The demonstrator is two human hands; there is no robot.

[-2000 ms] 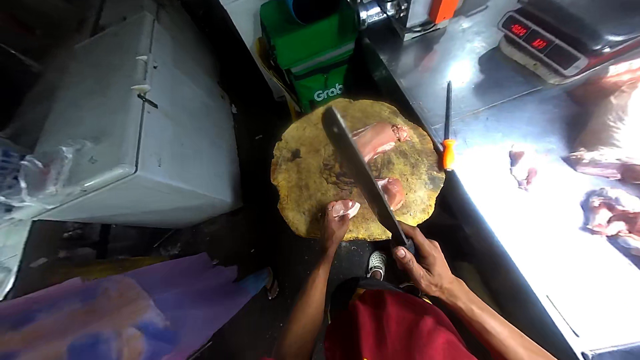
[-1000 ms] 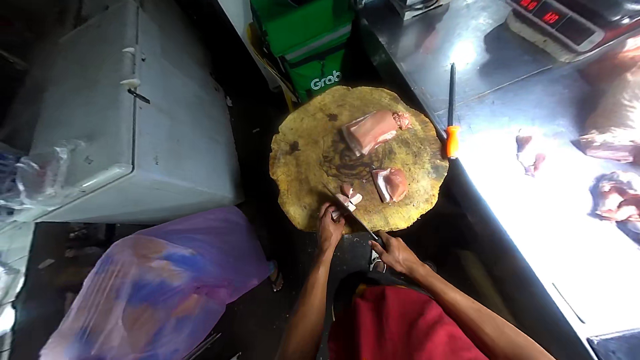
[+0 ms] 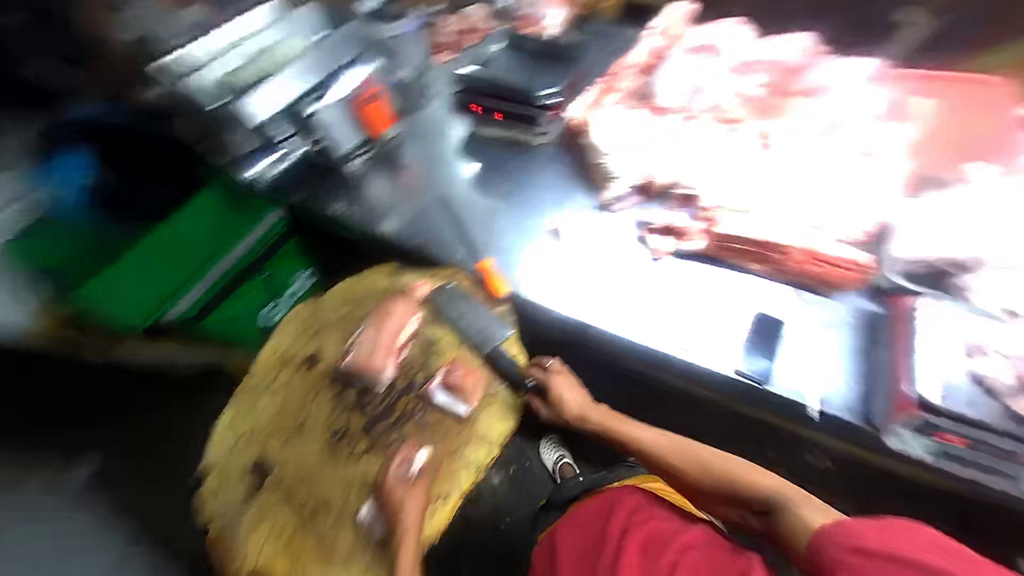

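Note:
My right hand (image 3: 560,392) grips the black handle of a cleaver (image 3: 472,320), whose broad blade lies over the right edge of a round, yellowish chopping block (image 3: 280,432). Near the block's front edge, my left hand (image 3: 406,484) has a small whitish piece at its fingers; blur hides how firmly it is held. Another pale piece (image 3: 370,518) is beside that hand. A larger chunk of meat (image 3: 380,340) rests toward the back of the block, and a smaller cut of meat (image 3: 458,386) sits between it and my right hand.
An orange-handled tool (image 3: 493,278) lies at the near edge of the metal counter (image 3: 624,296). Farther back are a digital scale (image 3: 512,112) and a large heap of meat (image 3: 760,136). A dark phone-like object (image 3: 762,346) lies on the counter. A green bag (image 3: 192,256) stands behind the block.
The view has swung to the right. The cleaver, at the small piece by my left hand a second ago, is now away from it at the block's right side, still in my right hand.

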